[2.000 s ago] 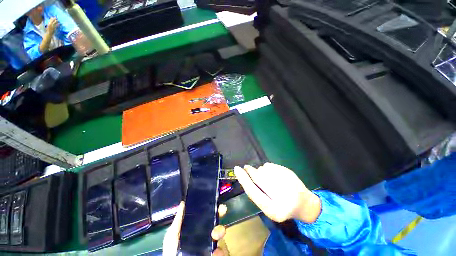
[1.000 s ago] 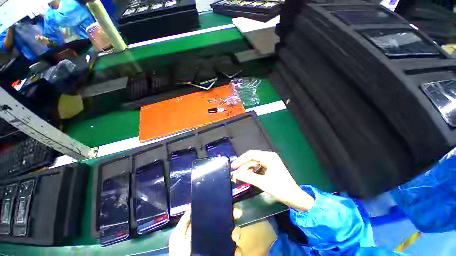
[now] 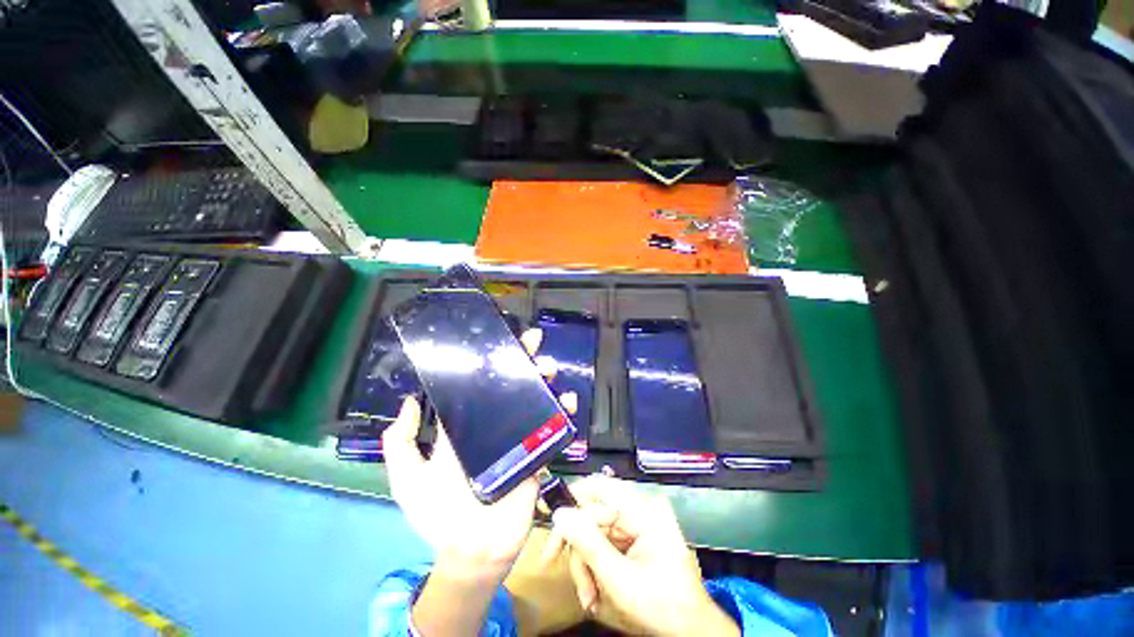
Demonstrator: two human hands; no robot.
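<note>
My left hand (image 3: 466, 529) holds a smartphone (image 3: 479, 380) tilted above the left part of the foam tray (image 3: 759, 361). The phone's screen is dark and glossy with reflections and a red patch at its bottom end. My right hand (image 3: 634, 548) grips a small dark plug (image 3: 556, 493) at the phone's bottom edge. Whether it is fully seated I cannot tell. In the tray, one phone (image 3: 669, 392) lies right of centre and another (image 3: 570, 361) lies partly behind my left fingers. More at the left are partly hidden by the held phone.
An orange sheet (image 3: 560, 224) with small pieces and a crumpled clear bag (image 3: 771, 218) lies behind the tray. A second foam tray (image 3: 255, 330) holds several labelled units at left. A slanted post (image 3: 249, 131), keyboard (image 3: 187, 205) and mouse (image 3: 81, 199) are beyond. Tall stacked trays (image 3: 1020, 311) stand right.
The view has swung, with the stacked trays further right. The held phone has tilted and moved left over the tray, and a red patch now shows on its screen. My right hand is now at its bottom end.
</note>
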